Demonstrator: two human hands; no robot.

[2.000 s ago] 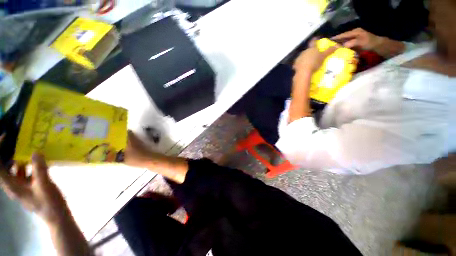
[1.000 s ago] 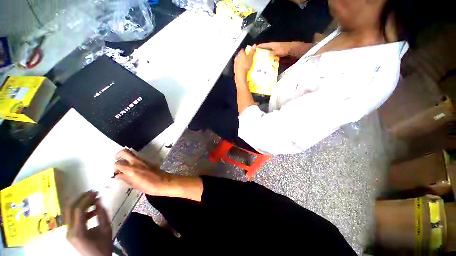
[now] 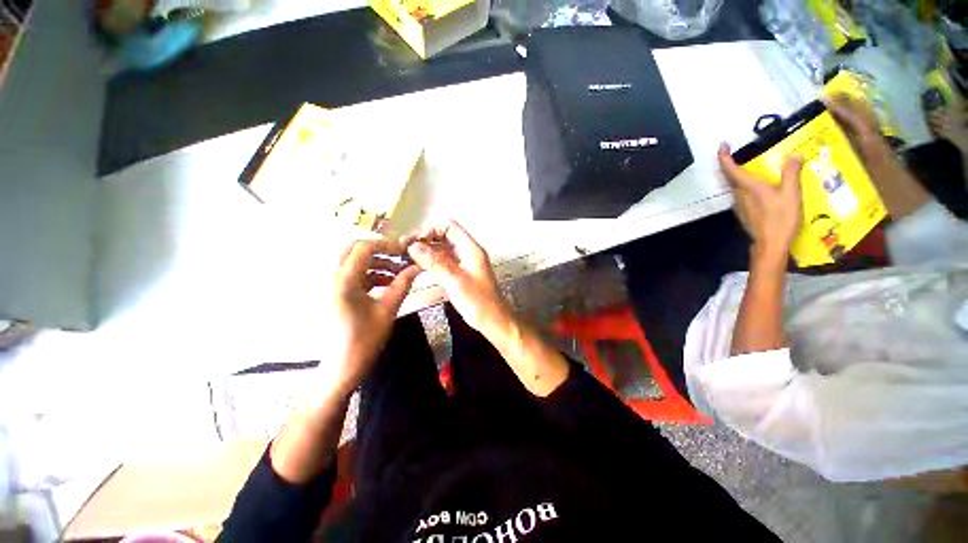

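Observation:
My left hand (image 3: 369,292) and my right hand (image 3: 465,278) are close together just above the table's front edge, fingertips nearly touching. Something tiny may be between the fingertips, but it is too small to make out. A yellow and white box (image 3: 329,170) lies on the white table just beyond my hands, tilted to the view, with a black strip at its left end. Neither hand grips the box. A large matte black box (image 3: 605,117) with small white lettering is on the table to the right.
Another yellow box (image 3: 433,23) is on the black strip (image 3: 234,111) at the back. At right, a person in white holds a yellow sleeve (image 3: 823,186) with a black hang tab. Clear plastic (image 3: 669,13) lies at the back. A red stool (image 3: 637,366) is below; brown cardboard (image 3: 159,488) is lower left.
The yellow box held two seconds ago now lies released on the table. My hands have come together at the fingertips. The view has turned left, and the neighbour's yellow sleeve is held differently.

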